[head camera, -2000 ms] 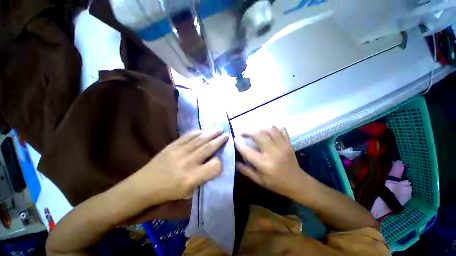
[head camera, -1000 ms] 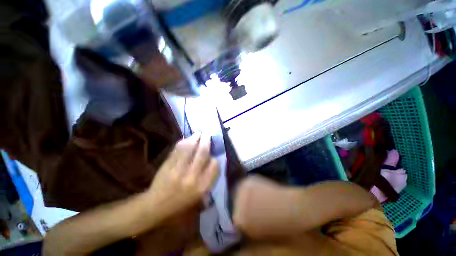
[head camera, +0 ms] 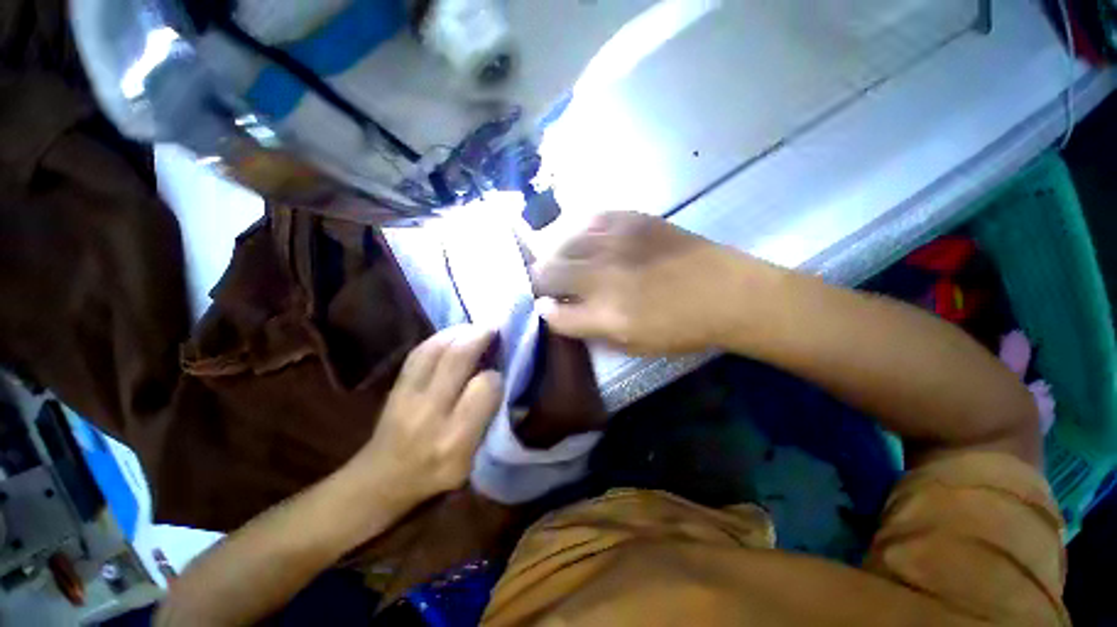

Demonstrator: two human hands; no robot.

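Note:
A pale grey-white waistband strip runs from under the machine head towards me, its near end curled over and showing brown cloth inside. It is joined to the dark brown garment, which lies bunched to the left. My left hand presses on the strip's left edge, fingertips on the cloth. My right hand pinches the strip's right edge close to the needle area. The presser foot and needle are lost in bright glare. The white machine head with a blue stripe looms above.
A green mesh basket with red and pink pieces stands at right, below the pale table edge. More brown cloth lies at far left. A blue basket shows at the bottom.
My right hand has moved up and forward from near my body to the strip beside the needle area. My left hand stays on the strip. The strip's near end is now folded over.

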